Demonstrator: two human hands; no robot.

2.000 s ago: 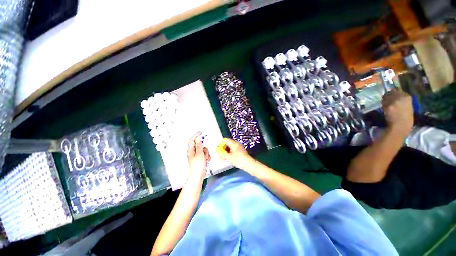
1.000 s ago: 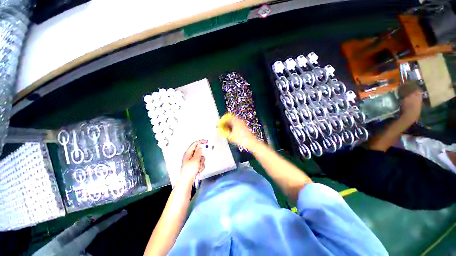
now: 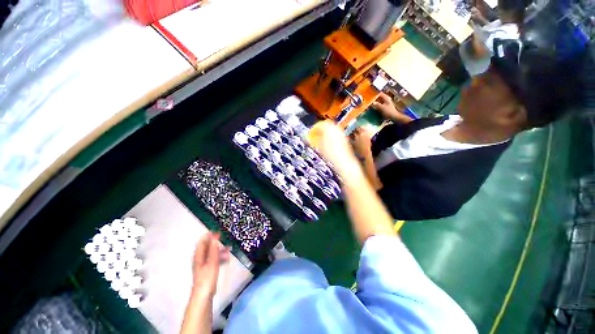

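My left hand [image 3: 207, 261] is over the front of the pale board [image 3: 171, 235], fingers a little apart, with nothing visible in it. White round caps [image 3: 117, 254] stand in close rows at the board's left. Small glittering metal pieces [image 3: 225, 203] lie heaped in a narrow strip right of the board. My right hand [image 3: 336, 149] is stretched out over the far right edge of the ring-shaped chrome fittings [image 3: 277, 153] on the black tray. A yellow spot [image 3: 318, 133] shows at its blurred fingertips; whether it grips a fitting cannot be told.
A person [image 3: 450, 143] in a dark vest and cap works at an orange press [image 3: 349, 55] beyond the tray, close to my right arm. A white bench [image 3: 85, 98] with clear film and a red object [image 3: 156, 10] runs along the upper left. Crinkled plastic is at bottom left.
The view has turned right. My right hand has moved from above the small metal pieces to the far side of the chrome fittings. My left hand stays over the board, its fingers more spread.
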